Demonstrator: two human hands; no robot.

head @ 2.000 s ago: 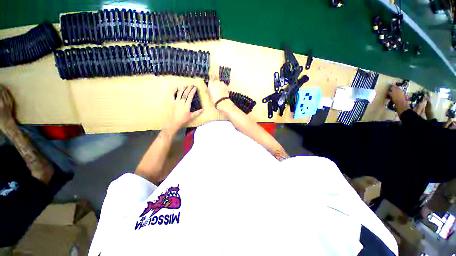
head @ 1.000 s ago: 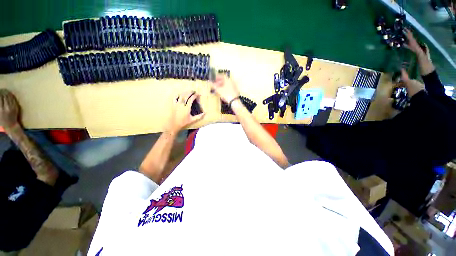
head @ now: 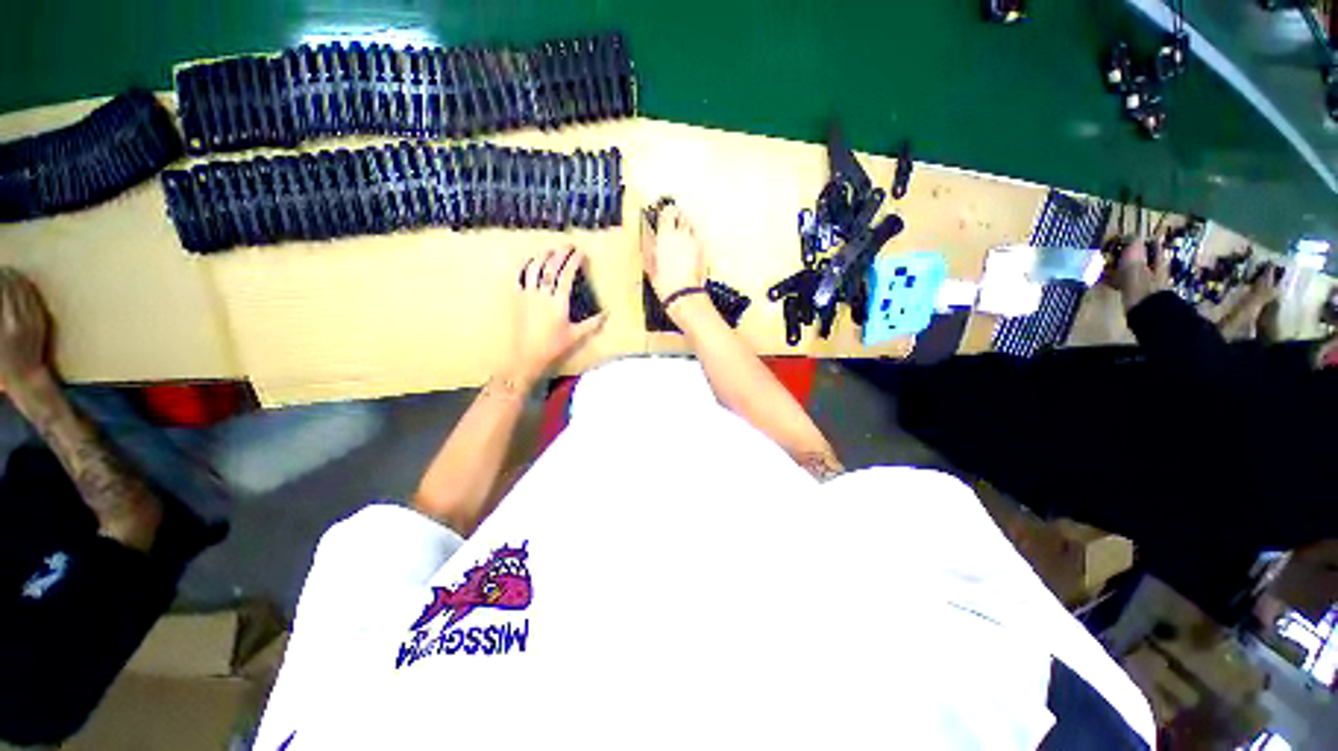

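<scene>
Two long rows of black moulded parts point(head: 396, 194) lie side by side across the far left of the bench. My left hand point(head: 546, 311) rests on the bench with its fingers around a few black parts point(head: 584, 298). My right hand point(head: 674, 253) is to the right of it, fingertips at the small black ribbed block point(head: 650, 220), mostly covering it; whether it grips a part is hidden. A short row of black parts point(head: 726, 302) lies beside and under my right wrist.
A loose pile of black parts point(head: 839, 242) lies right, beside the blue fixture point(head: 903, 297). White papers point(head: 1013, 283) lie over black strips point(head: 1059, 235). The green belt point(head: 822, 74) runs behind. Another person's hand point(head: 22, 326) is at left; another worker point(head: 1159, 382) sits right.
My right hand has moved from the right end of the near long row to the small ribbed block. My left hand stays around its black parts. The near row's end reaches slightly further right.
</scene>
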